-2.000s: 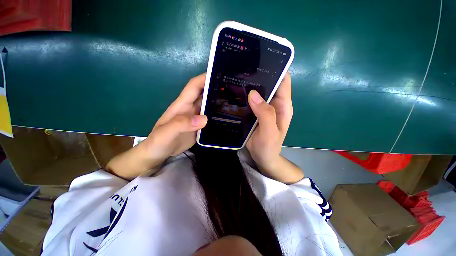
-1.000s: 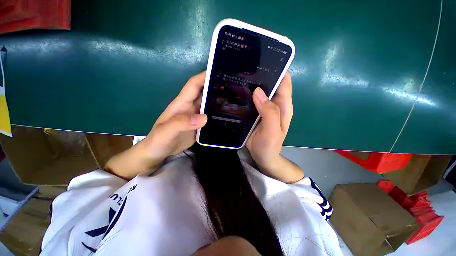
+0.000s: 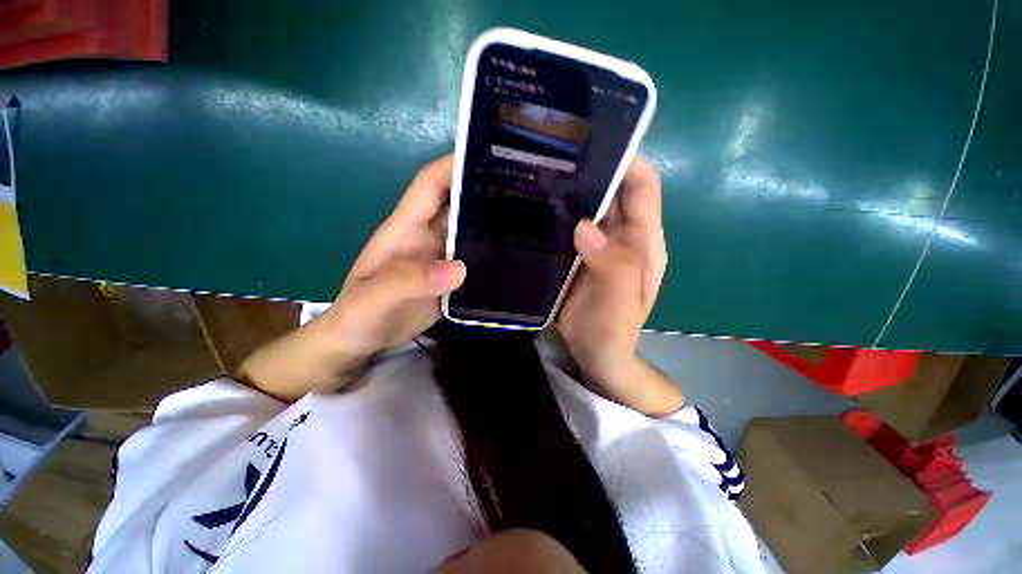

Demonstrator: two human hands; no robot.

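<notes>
A large smartphone (image 3: 532,202) with a white rim and a dark lit screen is held upright in front of me, over the bench's near edge. A small picture and lines of text show on its screen. My left hand (image 3: 392,269) grips the phone's left side, with the thumb on the lower left rim. My right hand (image 3: 616,280) grips its right side, with the thumb at the lower right edge of the screen. The fingers behind the phone are partly hidden.
The glossy green bench top (image 3: 280,191) spans the view. Red foam (image 3: 79,28) lies at the far left corner. A yellow and white card (image 3: 11,224) hangs at the left edge. Cardboard boxes (image 3: 829,482) and red pieces (image 3: 953,488) are below the bench.
The content on the screen has changed, with a picture now near the top. My right thumb has moved from the middle of the screen down to its right edge. The phone has shifted slightly.
</notes>
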